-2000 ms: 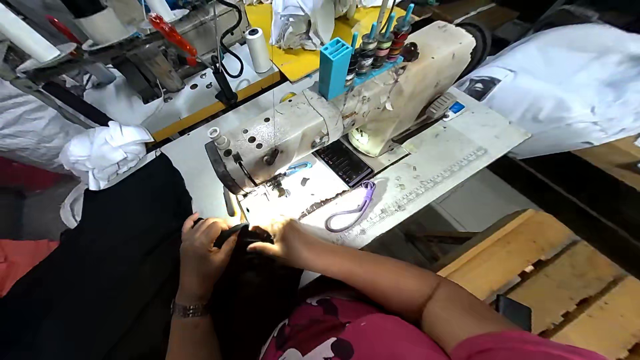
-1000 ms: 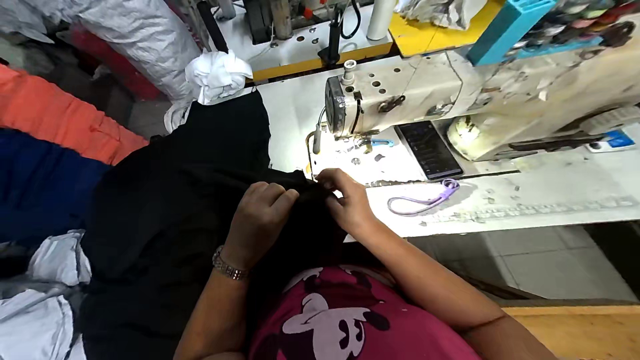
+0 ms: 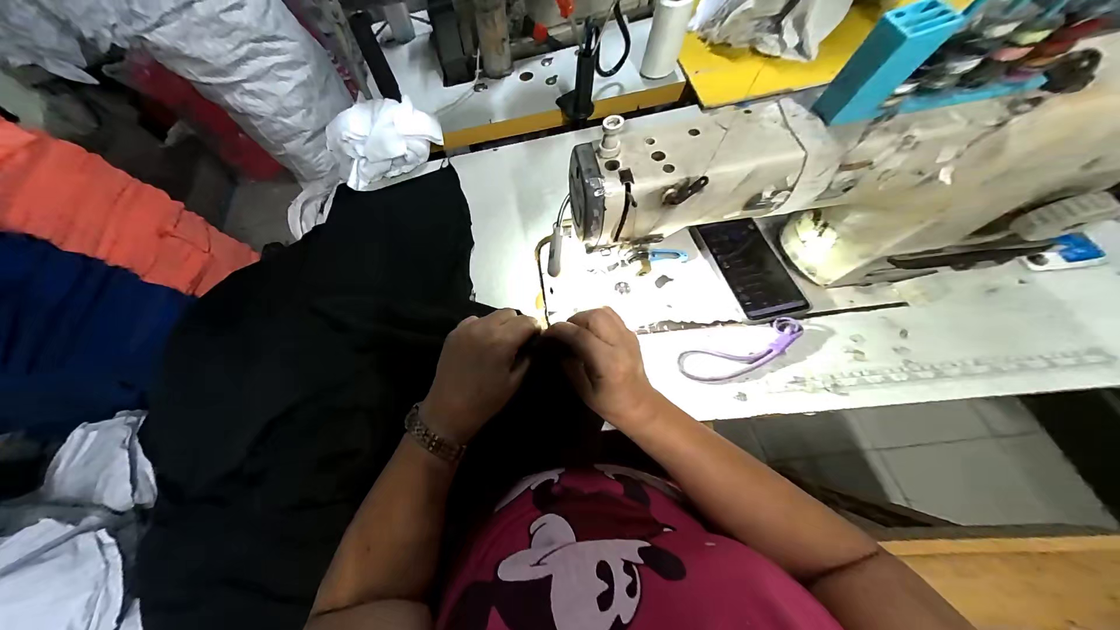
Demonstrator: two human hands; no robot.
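Note:
Black cloth hangs over the table's left part and down across my lap. My left hand grips its edge, with a metal-band watch on the wrist. Close beside it, knuckles nearly touching, my right hand pinches the same cloth; the fingertips of both are hidden by the fists. Just beyond the hands stands the head of an industrial sewing machine, its lamp lighting the bed. A small blue-handled tool lies under the machine head, and a smartphone rests right of it.
A purple wrist strap lies on the white table. White bunched cloth sits at the table's far left. Orange cloth and dark blue cloth are piled at left. A thread cone and a blue holder stand behind.
The view has swung left since the oldest frame. Both hands keep hold of the black cloth; they have come closer together than one second ago.

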